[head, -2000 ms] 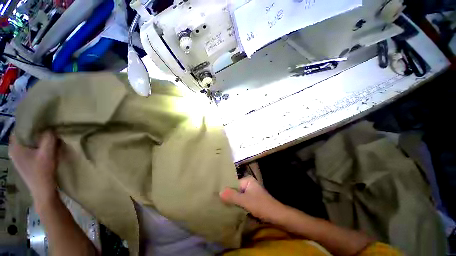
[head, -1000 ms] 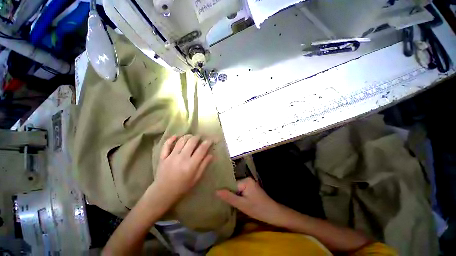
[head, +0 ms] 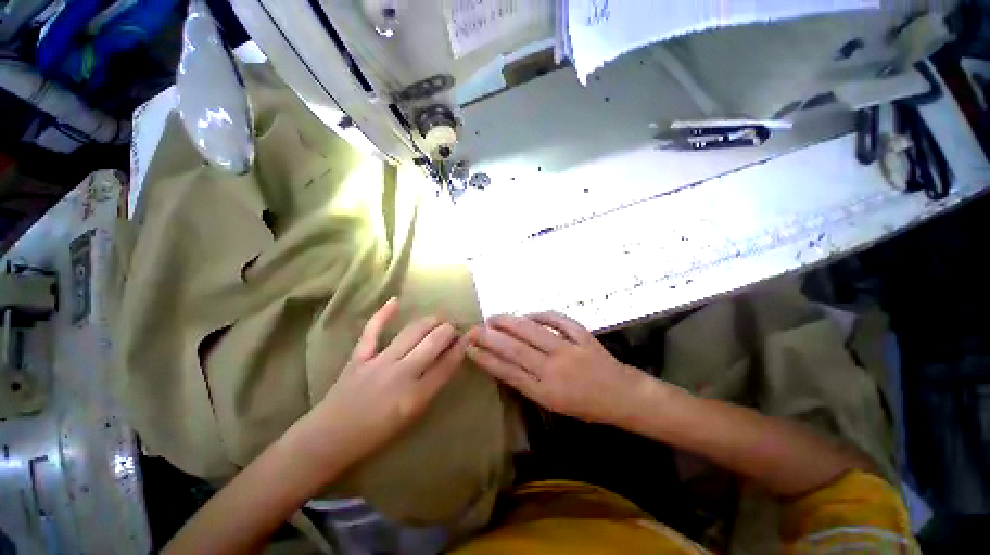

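A large khaki garment piece [head: 271,304] lies on the white machine table, left of and below the needle area, and hangs over the front edge. My left hand [head: 400,363] lies palm down on the khaki cloth, fingers spread. My right hand [head: 548,363] is at the cloth's right edge by the table's front edge, fingertips on the edge close to my left fingertips; they seem to hold it. The presser foot and needle [head: 443,179] are at the brightly lit spot above the hands; glare hides the cloth's edge there.
The white sewing machine [head: 358,65] stands ahead, with paper notes [head: 651,27] on its arm. Thread snips [head: 716,137] and dark scissors [head: 917,152] lie on the bed. A lamp [head: 214,98] hangs at left. A second machine [head: 76,379] is far left, a khaki bundle [head: 749,347] lower right.
My left hand came from the cloth's far left side onto its front part. My right hand moved up to the cloth's edge near it. The cloth now lies flatter and lower on the left.
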